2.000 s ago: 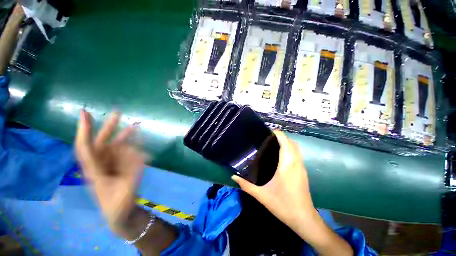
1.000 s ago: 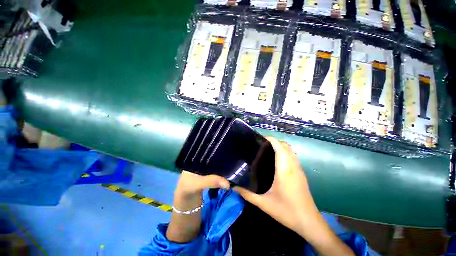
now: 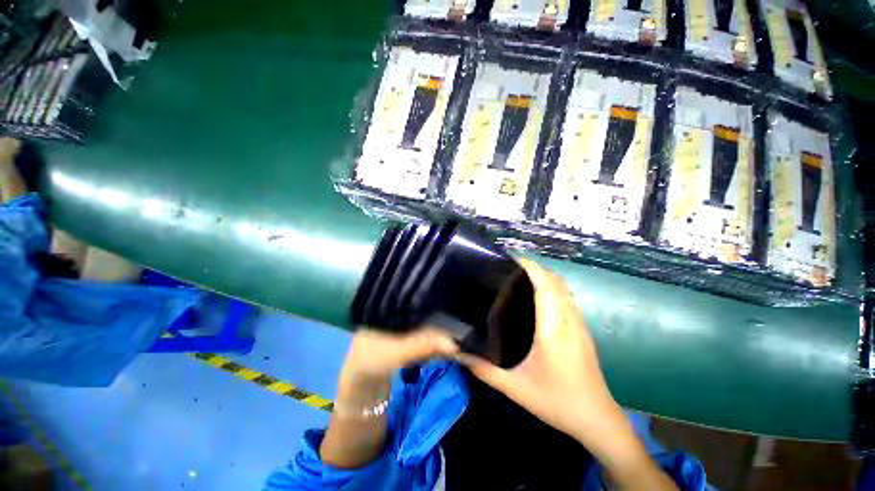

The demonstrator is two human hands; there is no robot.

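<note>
A fanned stack of several glossy black phone screens (image 3: 465, 283) is held just in front of the bench edge, faces up. My right hand (image 3: 556, 355) grips the stack at its right end, thumb below and fingers behind. My left hand (image 3: 393, 360) is at the lower left edge of the stack, thumb against it; its other fingers are hidden under the screens. A stack of clear blister trays (image 3: 461, 206) lies beyond, its pockets filled with white-backed screens (image 3: 408, 125) with dark tapering strips and orange bands.
The green mat (image 3: 230, 125) covers the bench. Another tray stack (image 3: 43, 86) with whitish film (image 3: 115, 43) is at the far left. A person's blue sleeve (image 3: 86, 326) is at the left edge. Yellow-black floor tape (image 3: 264, 379) and a blue stool (image 3: 216, 321) show below.
My left hand has come in from the left and now holds the lower left of the stack. The stack's left end is slightly blurred. The neighbour's arm at the left has shifted.
</note>
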